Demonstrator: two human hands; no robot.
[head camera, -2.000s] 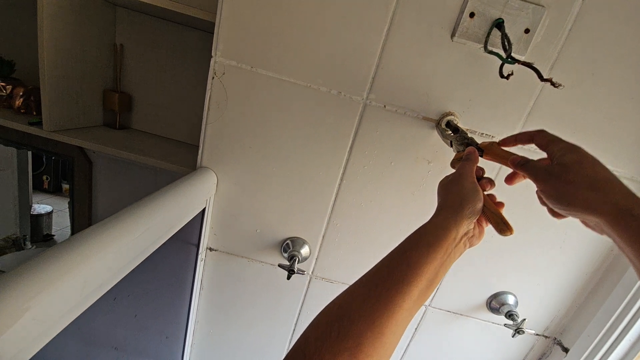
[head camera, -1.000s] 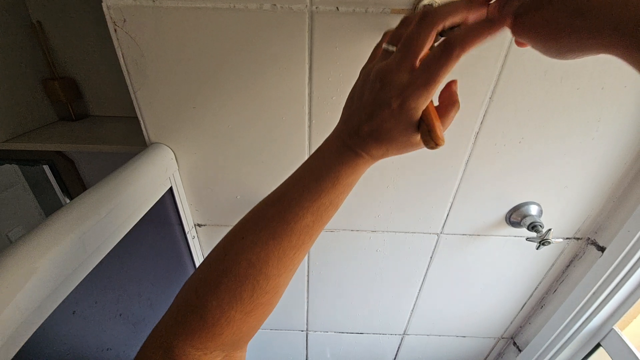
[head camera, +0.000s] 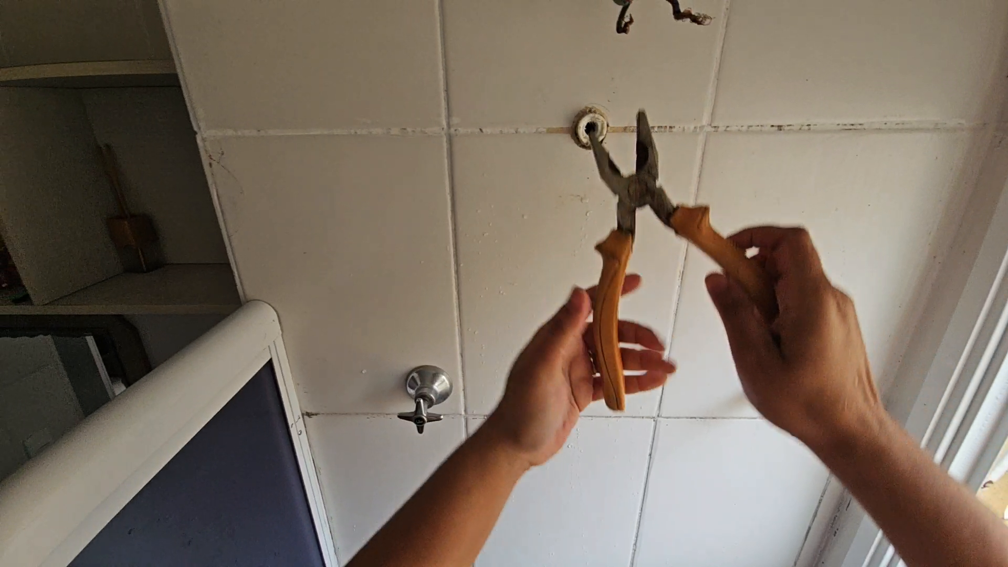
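Combination pliers (head camera: 638, 189) with orange handles are held up before the white tiled wall, their jaws spread wide. My left hand (head camera: 559, 370) has the left handle between its thumb and palm, its fingers partly extended behind it. The other handle is gripped in my right hand (head camera: 795, 331). One jaw tip overlaps the lower edge of a round white pipe fitting (head camera: 590, 127) set in the wall; whether it touches is not clear. Bare twisted wires (head camera: 690, 14) hang at the top edge of the view, above the pliers.
A chrome tap (head camera: 427, 394) with a cross handle juts from the wall at lower centre. At left are a white-framed dark panel (head camera: 213, 472) and a shelf (head camera: 142, 288) bearing a wooden-looking object. A white frame (head camera: 957, 346) runs along the right.
The pliers' handles and jaws are now spread apart, with one hand on each handle. Two seconds ago the jaws were on the wall fitting. The view has shifted markedly.
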